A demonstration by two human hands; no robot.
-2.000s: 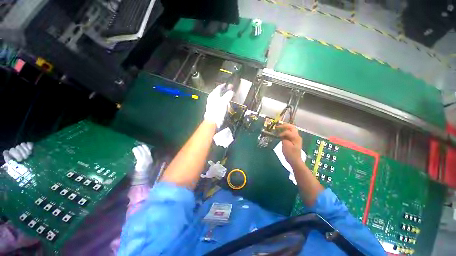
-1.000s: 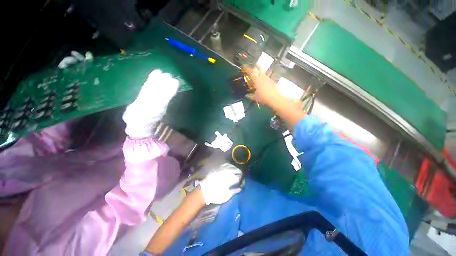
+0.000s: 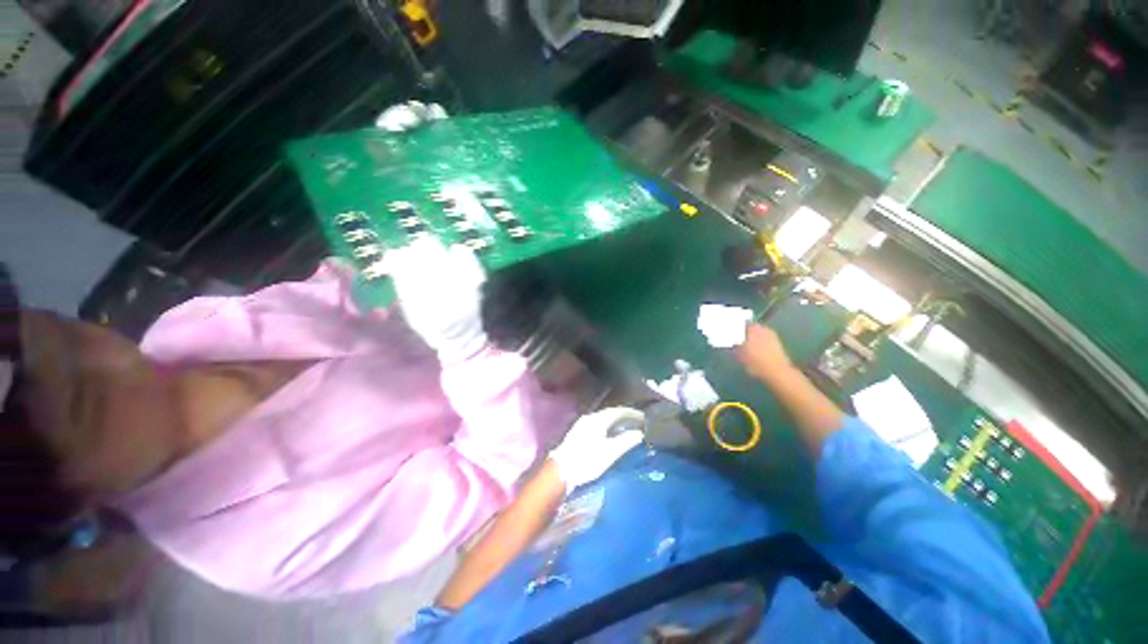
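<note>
My left hand (image 3: 597,448), in a white glove, is by the bench's near edge close to my body, fingers curled; whether it holds anything cannot be told. My bare right hand (image 3: 765,352) is on the green mat with its fingertips at a crumpled white paper (image 3: 724,325). Another loose white piece (image 3: 687,388) and a yellow ring-shaped tape roll (image 3: 734,427) lie nearer me. A flat circuit board (image 3: 1011,484) with a yellow strip and a red border strip (image 3: 1073,554) lies at the right.
A coworker in a pink sleeve (image 3: 485,403) and white gloves holds a large green board (image 3: 504,183) at the left. Small metallic devices (image 3: 846,352) are on the mat. A conveyor rail (image 3: 995,296) runs along the far side. A blue tool with a yellow end (image 3: 686,208) is partly covered.
My right hand has moved from the small device at the conveyor edge back to the white paper. My left hand stays near my body. The coworker's board is raised, and the view has swung left.
</note>
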